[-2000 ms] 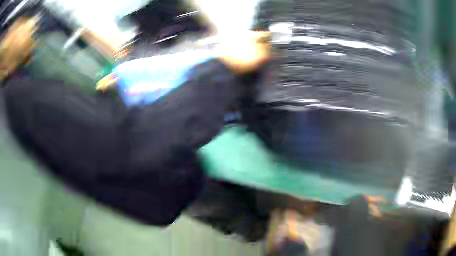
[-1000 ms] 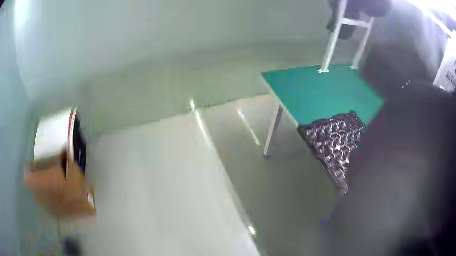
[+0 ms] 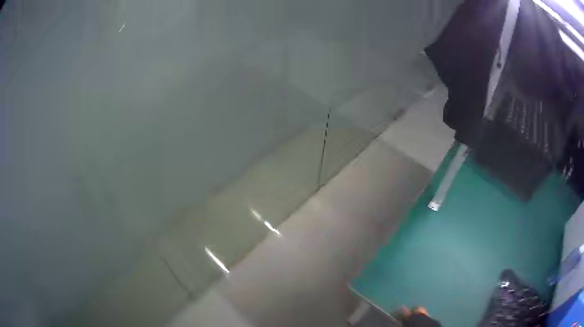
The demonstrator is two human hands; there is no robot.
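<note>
The green-matted bench fills the lower right. A small bit of a hand with a dark cuff, seemingly my left hand, is cut off by the bottom edge at the bench's near corner. Its fingers are too small and blurred to tell whether they hold anything. My right hand is not in view. A glossy black item, seemingly a blister tray, lies on the mat at the lower right.
A white metal post stands on the mat. Behind it are a dark grey slab-like object and dark cloth. A blue object is at the right edge. Pale floor and a greyish glassy wall lie left.
The view has swung from people and stacked trays to the wall, floor and bench. The bench now appears larger and lower right, and the brown carton at left has left the picture.
</note>
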